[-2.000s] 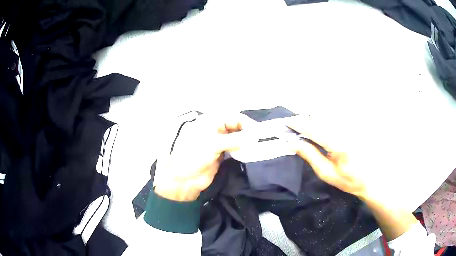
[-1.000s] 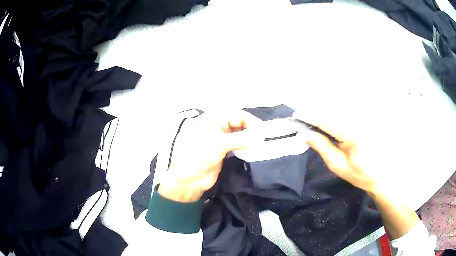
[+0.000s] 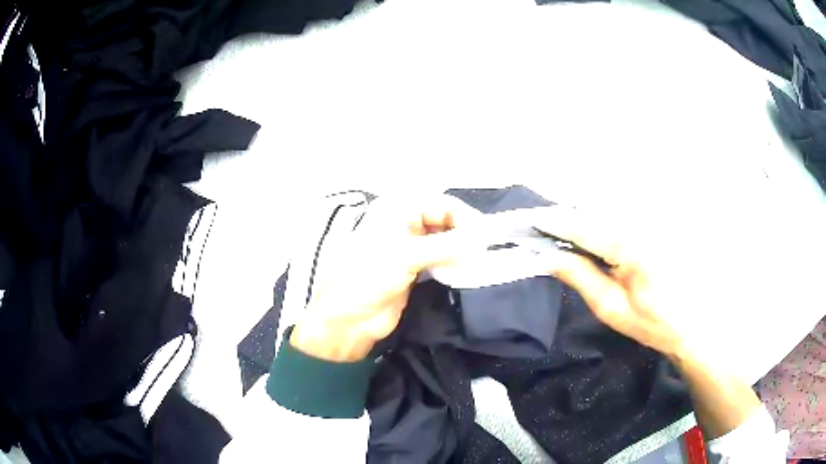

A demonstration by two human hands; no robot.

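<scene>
Dark speckled trousers lie on the near edge of the table, with a smooth dark pocket bag folded out in the middle. My left hand, in a green cuff, grips the white waistband lining at its left side. My right hand is at the lining's right end, with a thin dark pointed tool, which looks like thread snips, between its fingers. The snips' points lie by the lining. Overexposure hides the fingertips and the lining's edges.
The white table has a rounded edge. A trouser pile with white lining strips covers the left side. More dark garments lie at the top right. Pink patterned cloth shows at the lower right, near a red strip.
The lining and pocket bag have shifted slightly to the right. The dark tool has moved back and now points at the lining below its upper edge. Both hands keep nearly the same place.
</scene>
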